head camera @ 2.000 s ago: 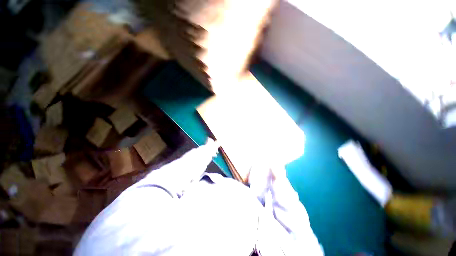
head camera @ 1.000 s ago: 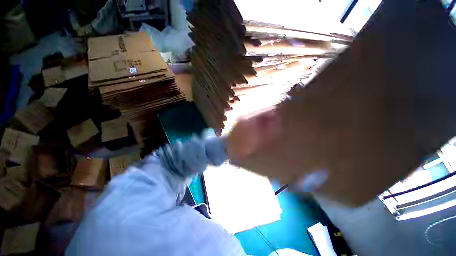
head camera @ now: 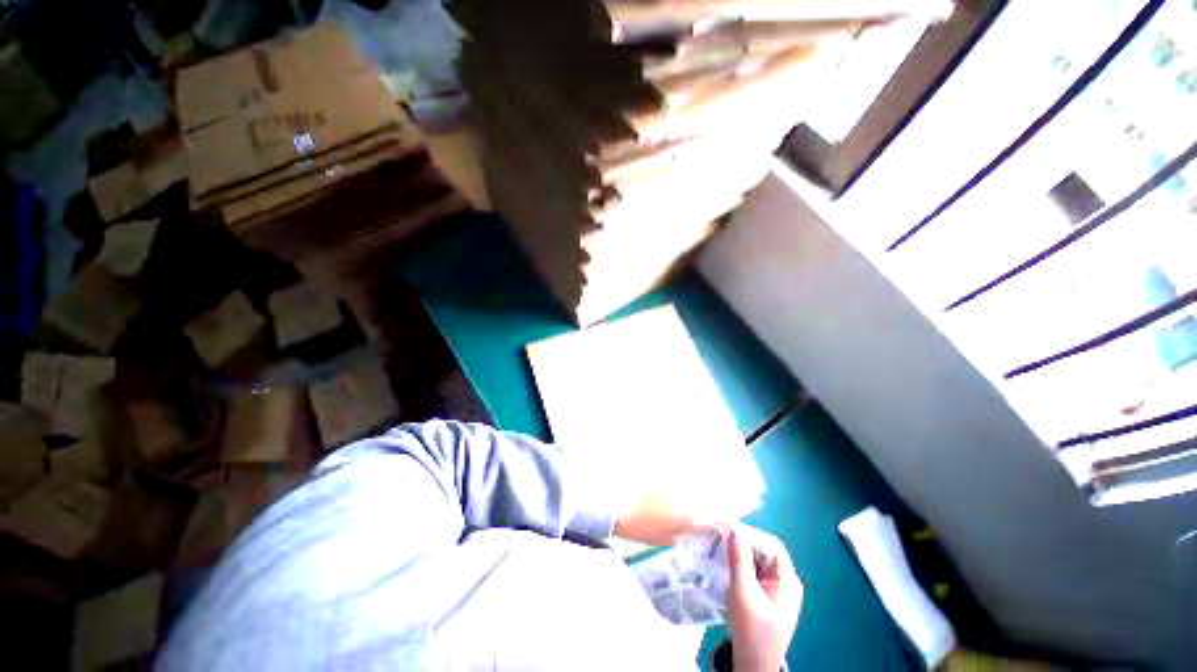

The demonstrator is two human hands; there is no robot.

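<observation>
A flat carton (head camera: 643,381), glaring white, lies on the green-topped table in front of me. My right hand (head camera: 768,591), bare, pinches a label strip (head camera: 685,584) with grey print between thumb and finger, low over the table's near side. My left hand (head camera: 656,515) reaches in from the left at the strip's upper edge, its fingers close to the right fingertips. Glare washes out the left fingers, so their grip cannot be told. The strip's lower part runs behind my clothing.
A tall carton stack (head camera: 538,145) leans beyond the flat carton, by the barred window (head camera: 1050,263). A floor stack of printed cartons (head camera: 295,118) and small boxes (head camera: 223,328) lie left. A folded white strip (head camera: 895,578) lies right, along the wall (head camera: 853,328).
The large brown carton raised at the right a second ago is out of my hands there. My left arm has come down and back, and both hands are now together at the label strip.
</observation>
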